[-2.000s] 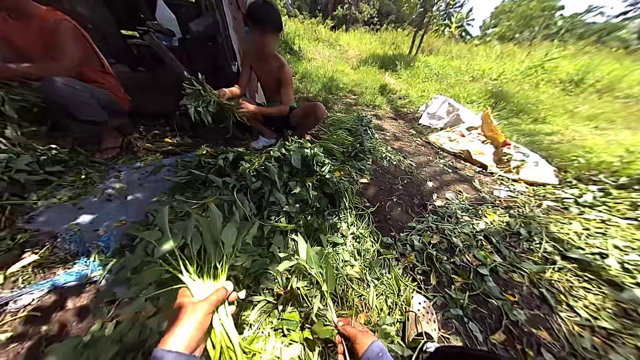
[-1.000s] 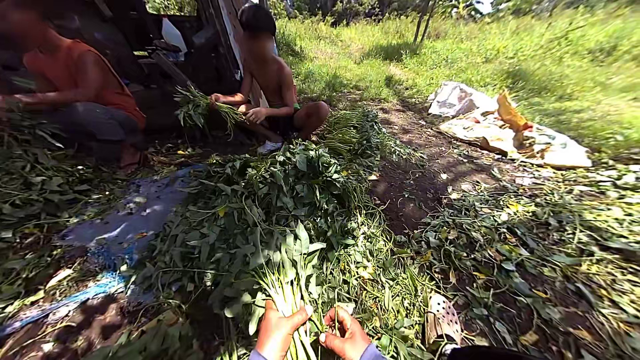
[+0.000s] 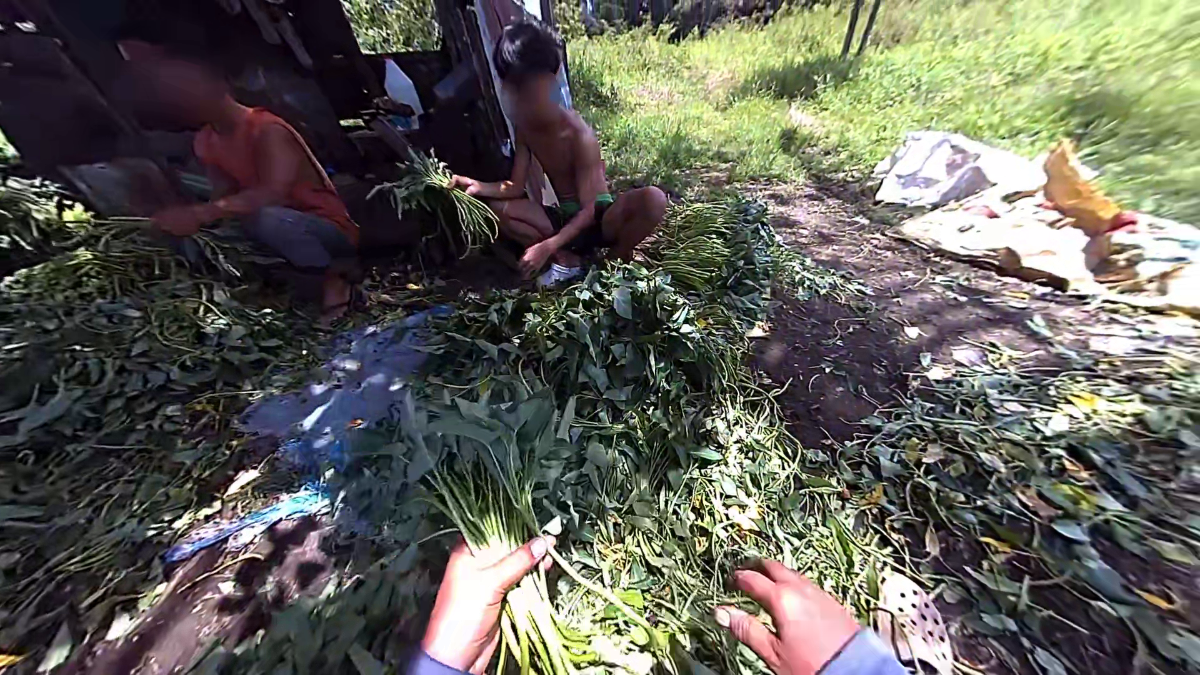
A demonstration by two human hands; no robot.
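Observation:
My left hand (image 3: 483, 600) is closed around a bunch of long-stemmed leafy greens (image 3: 497, 469), its leaves pointing away from me and its pale cut ends hanging below the fist. One loose stem slants out to the right from near the thumb. To the right, my right hand (image 3: 787, 614) is spread with fingers apart, holding nothing, just above the scattered greens. A big heap of the same leafy greens (image 3: 619, 347) lies directly ahead of both hands.
Two people squat beyond the heap; one holds a bunch of greens (image 3: 441, 202). Blue plastic sheeting (image 3: 347, 384) and blue twine (image 3: 258, 520) lie left. Sacks (image 3: 1012, 220) lie at upper right. A perforated clog (image 3: 909, 614) shows beside my right hand. More greens (image 3: 122, 412) cover the left ground.
My hands were close together at the bunch one second ago; now my right hand is apart from it, with fingers spread. The squatting person's hand nearer the heap has moved down toward the foot.

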